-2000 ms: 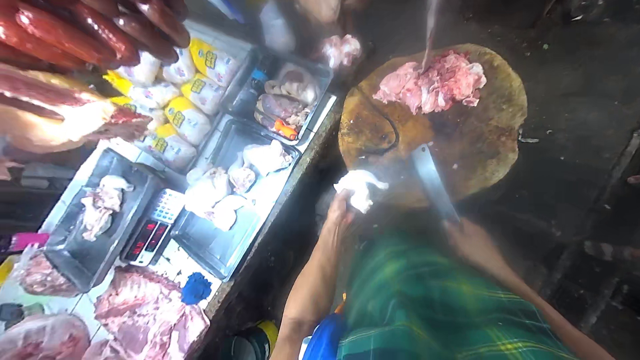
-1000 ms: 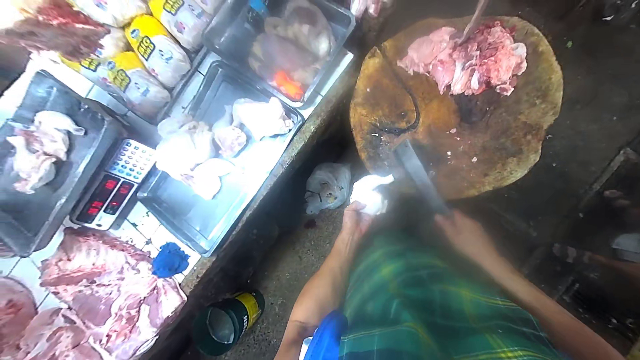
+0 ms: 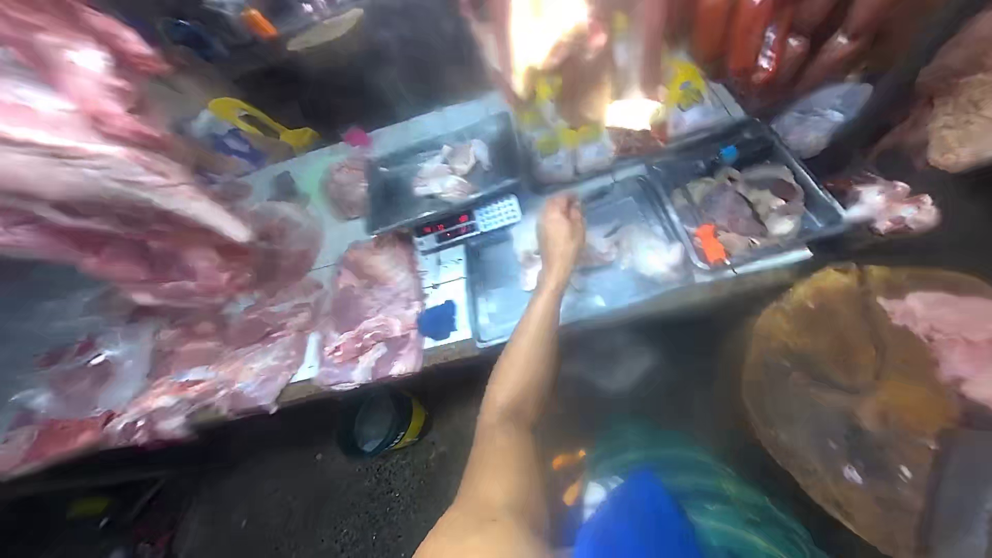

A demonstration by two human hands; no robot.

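Observation:
My left hand (image 3: 562, 225) reaches over the clear-sided tray (image 3: 490, 314) on the tiled counter, back of the hand up. Pale meat pieces (image 3: 647, 252) lie in the tray to its right, and a white piece (image 3: 530, 260) shows close to its left side. Blur hides whether the fingers hold anything. My right hand is out of view. At the lower right edge, a broad cleaver blade (image 3: 961, 496) shows over the round wooden chopping block (image 3: 845, 395), with pink meat (image 3: 949, 329) on the block. A digital scale (image 3: 469, 223) stands behind the tray.
A tray of pale and dark offal (image 3: 694, 256) sits to the right, another meat tray (image 3: 380, 198) at the back left. Large raw cuts (image 3: 372, 318) cover the left counter, with more meat hanging above. A bucket (image 3: 384, 422) stands below the counter's edge.
My left hand has moved from beside the chopping block, where it held a white piece, to over the counter tray. My right hand has left the view. The view has swung left.

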